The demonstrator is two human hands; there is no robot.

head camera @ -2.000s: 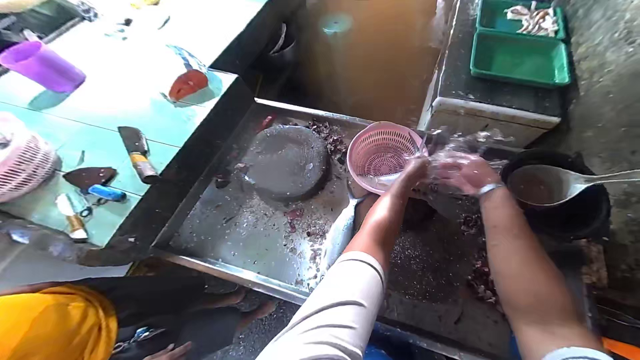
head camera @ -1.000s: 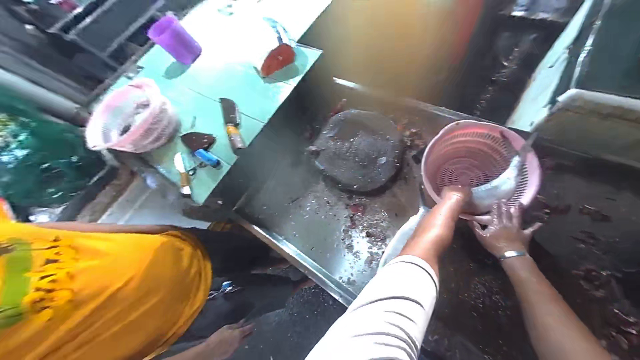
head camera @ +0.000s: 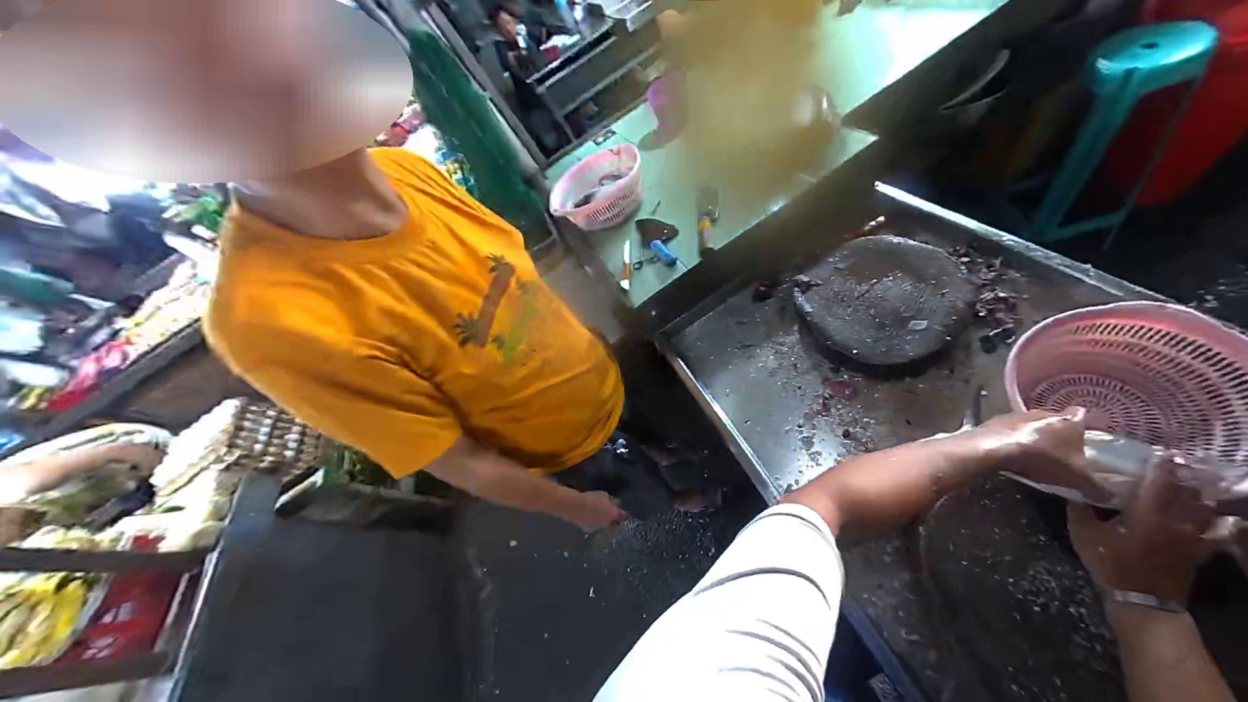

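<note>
A pink plastic colander (head camera: pixel 1150 361) stands at the right of the metal work tray. My left hand (head camera: pixel 1058 448) grips one end of a silvery fish (head camera: pixel 1121 458) at the colander's near rim. Against the same fish, farther right, is my right hand (head camera: pixel 1150 531), its fingers curled around the fish's lower side. Part of the fish is hidden by my fingers. Left of the colander, a round dark chopping block (head camera: pixel 887 297) lies flat on the tray with wet scraps around it.
A person in an orange shirt (head camera: pixel 409 322) stands at the left, close to the metal tray (head camera: pixel 741 390). The green tiled counter (head camera: pixel 673 175) holds a cleaver (head camera: pixel 707 219), a knife (head camera: pixel 626 265) and a pink basket (head camera: pixel 597 187). A teal stool (head camera: pixel 1150 58) stands at the upper right.
The view has swung far to the left, bringing in more of the person in orange. One second ago the fish was inside the colander; now my hands have it at the near rim.
</note>
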